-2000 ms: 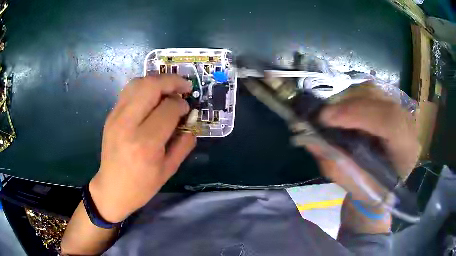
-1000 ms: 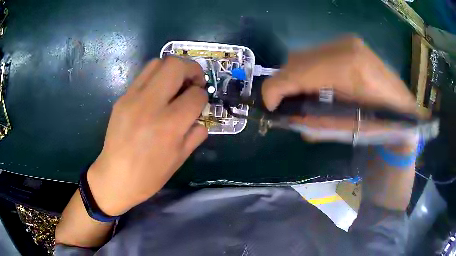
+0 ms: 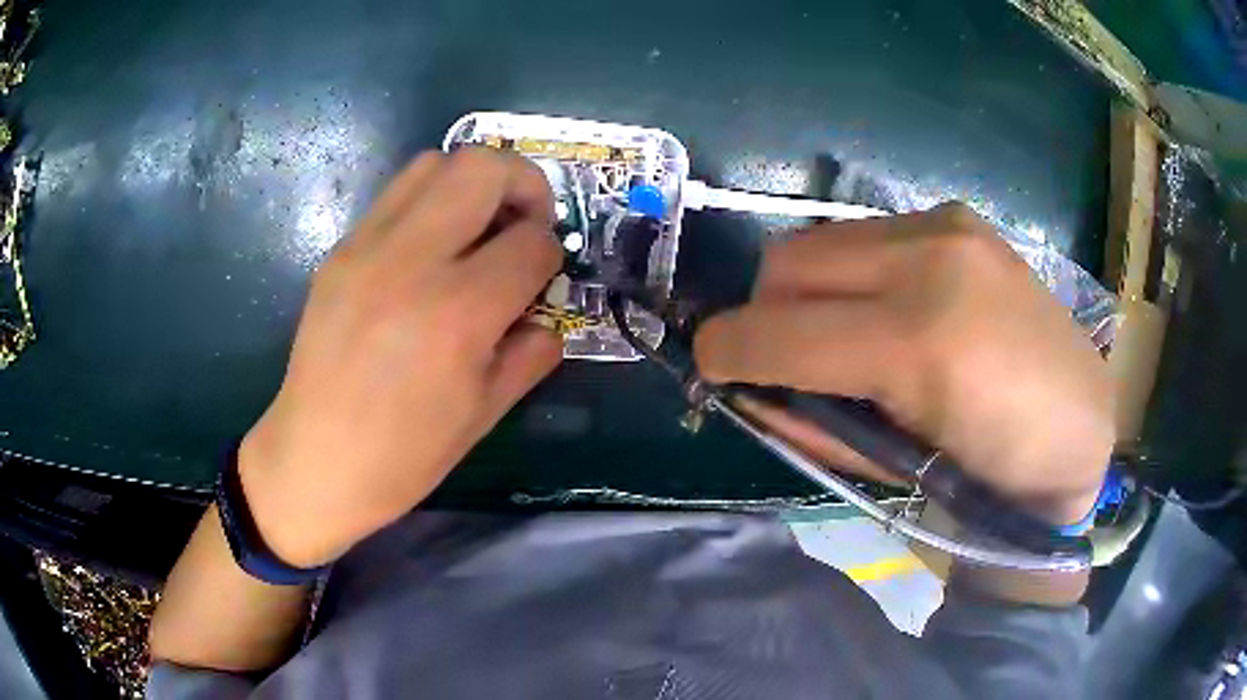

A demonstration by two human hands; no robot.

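Observation:
A white socket housing [image 3: 680, 157] lies on the dark green table [image 3: 164, 342]. Inside show brass contact strips [image 3: 581, 148], a blue component [image 3: 647, 200] at the right, a dark block below it and part of a circuit board. My left hand [image 3: 410, 342] covers the housing's left side, its fingertips pinched inside; what they pinch is hidden. My right hand [image 3: 916, 342] grips the soldering iron [image 3: 875, 445], its thin curved front end reaching the housing's lower right interior. The exact tip contact cannot be made out. A white power cord [image 3: 786, 204] leaves the housing's right side.
Brass strips [image 3: 17, 260] lie at the table's far left edge. A parts bin with gold strips [image 3: 96, 615] is below left. Clear plastic [image 3: 1060, 274] lies behind my right hand, beside a brownish rail [image 3: 1132, 205]. A pale cable trails past my right wrist.
Since the first frame, the housing has shifted right with my left hand. The soldering iron has swung in from the right, and its front end now reaches into the housing.

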